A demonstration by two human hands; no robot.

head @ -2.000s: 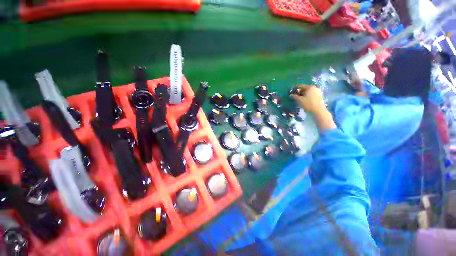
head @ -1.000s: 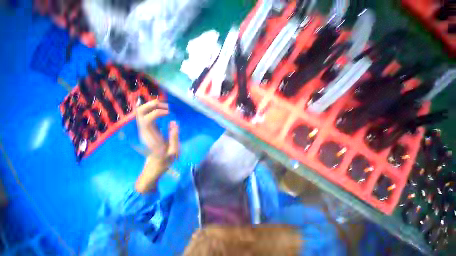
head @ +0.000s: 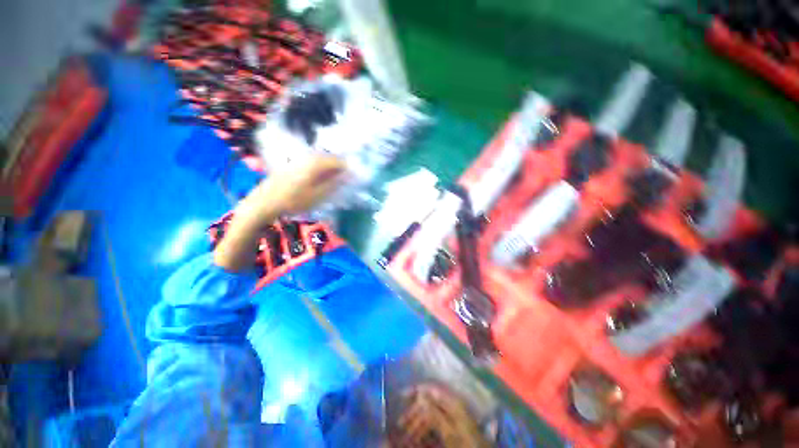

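My left hand point(head: 307, 182) reaches from the lower left to the crumpled clear plastic bag point(head: 372, 131), which has something dark inside. The hand touches or overlaps the bag's lower edge; its fingertips are blurred, so I cannot tell whether it grips anything. My right hand is out of the picture. The orange-red foam tray point(head: 530, 337) lies on the green bench at right. It holds black-strapped watches, pale grey straps point(head: 675, 306) and round watch heads point(head: 594, 394). A black strapped watch point(head: 476, 308) lies across the tray's left edge.
Another red tray point(head: 293, 258) with dark pieces is partly hidden behind my forearm. A crowded heap of red and black pieces point(head: 236, 61) is at upper left. A white crumpled piece point(head: 407, 197) sits beside the tray. Blue floor shows at left, with brown boxes point(head: 53, 297).
The view has swung from the bench's right side to its left end. Compared with one second ago, my left hand has moved up to the plastic bag. My right hand has left the picture.
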